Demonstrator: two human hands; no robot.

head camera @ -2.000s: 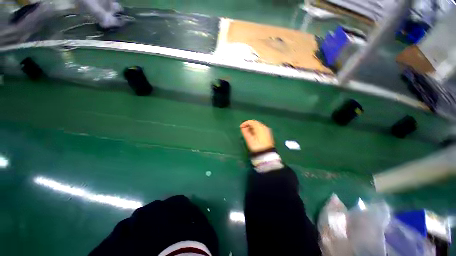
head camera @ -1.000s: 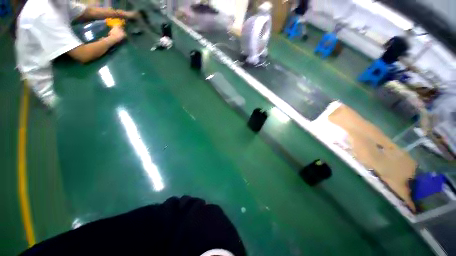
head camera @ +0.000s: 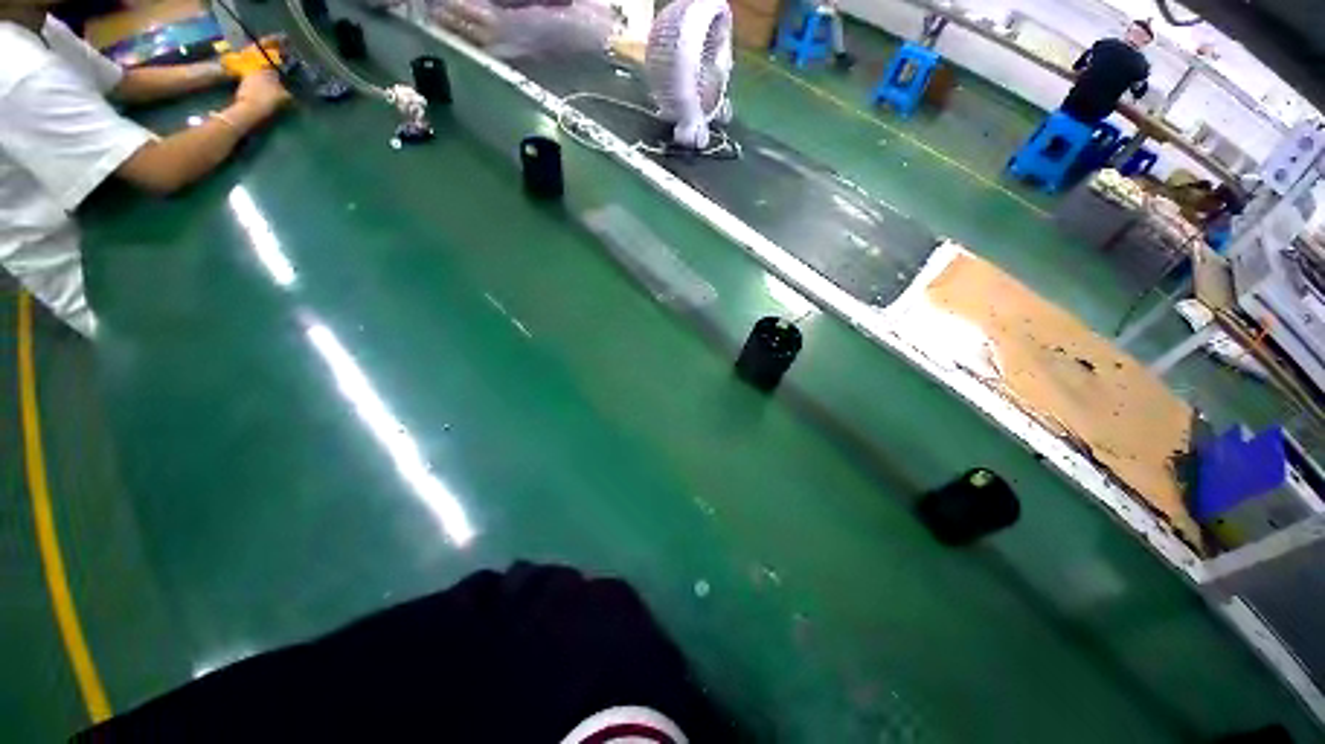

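Neither of my hands shows; only a dark sleeve lies across the bottom edge. Black cylindrical housings stand or lie in a spaced row on the glossy green belt [head camera: 567,480]. The nearest housing [head camera: 971,507] is tilted or lying, with a small yellow-green spot at its end. Another housing [head camera: 769,353] stands left of it, and one more [head camera: 542,167] is farther up the row. A further housing [head camera: 432,79] stands near a small white wired part [head camera: 410,114]. A long clear plastic sleeve [head camera: 650,257] lies flat between two housings.
Another person in a white shirt [head camera: 58,160] works at the far left with an orange item [head camera: 252,60]. A white fan [head camera: 689,73], brown board [head camera: 1064,375] and blue bin [head camera: 1240,468] lie beyond the pale belt edge [head camera: 814,286]. Blue stools [head camera: 1049,150] stand behind.
The view has swung left along the belt. The fist seen two seconds ago above the belt, the white slip and the clear bags are out of the picture. The other person and the fan now show.
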